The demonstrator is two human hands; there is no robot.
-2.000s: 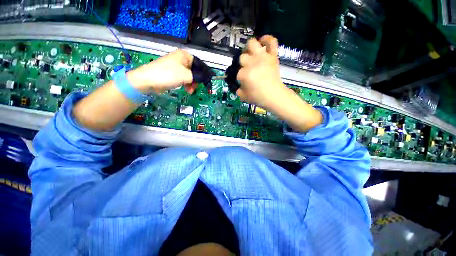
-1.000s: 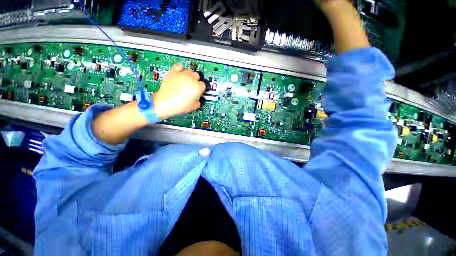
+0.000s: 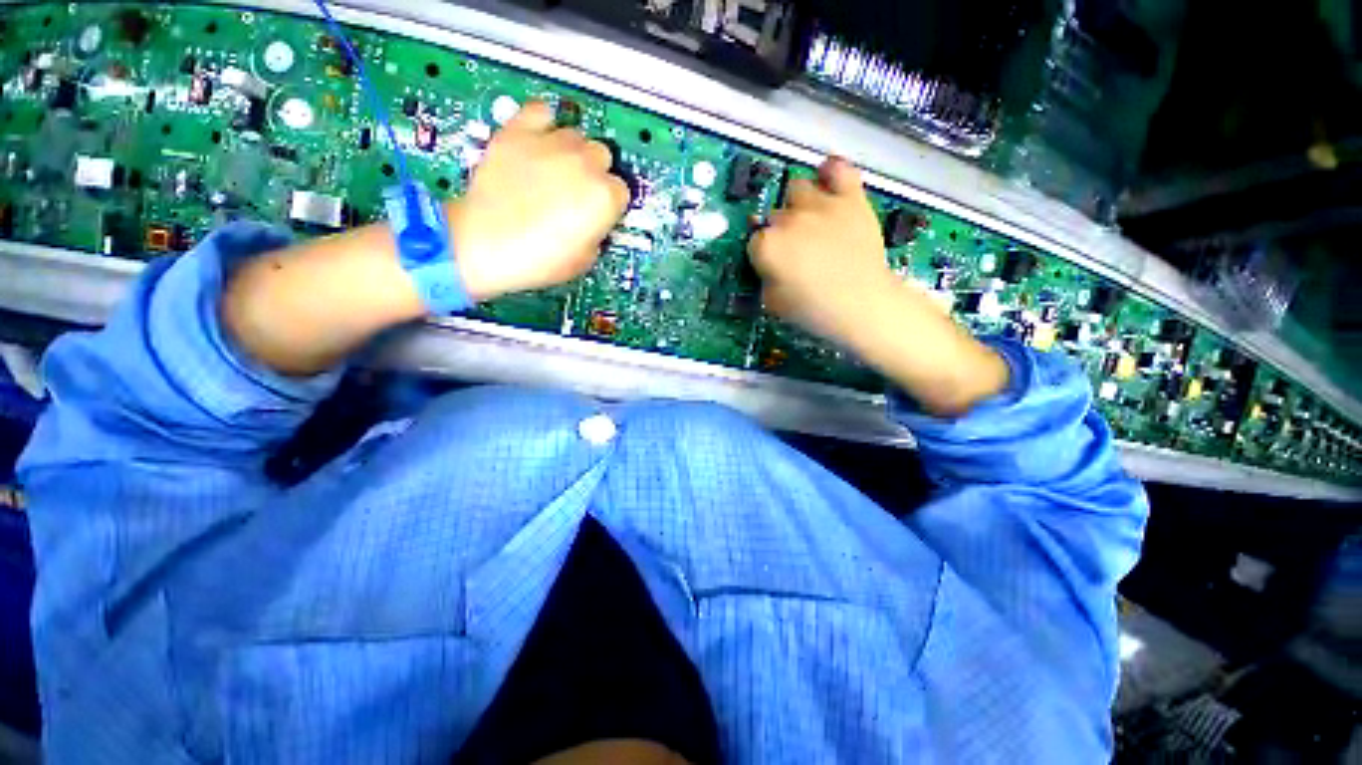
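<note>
A long row of green circuit boards (image 3: 672,277), crowded with small parts, runs across the view. My left hand (image 3: 541,202) is over the boards left of centre, fingers curled down; its fingertips and anything in them are hidden. A light blue strap with a thin blue cord is on my left wrist (image 3: 430,257). My right hand (image 3: 819,247) is over the boards just right of it, a short gap apart, fingers curled; its fingertips are hidden under it too, and I cannot tell if it holds a part.
Pale rails (image 3: 702,105) run along both edges of the boards. Behind the far rail are a dark tray of shiny pins (image 3: 896,93) and part of a black bin with pale blocks (image 3: 735,21). Shiny clear plastic stands at the far right (image 3: 1247,281).
My right hand has come back from the far right bins to the boards beside my left hand. My left hand stays over the boards. The view has shifted, and the blue parts bin is out of sight.
</note>
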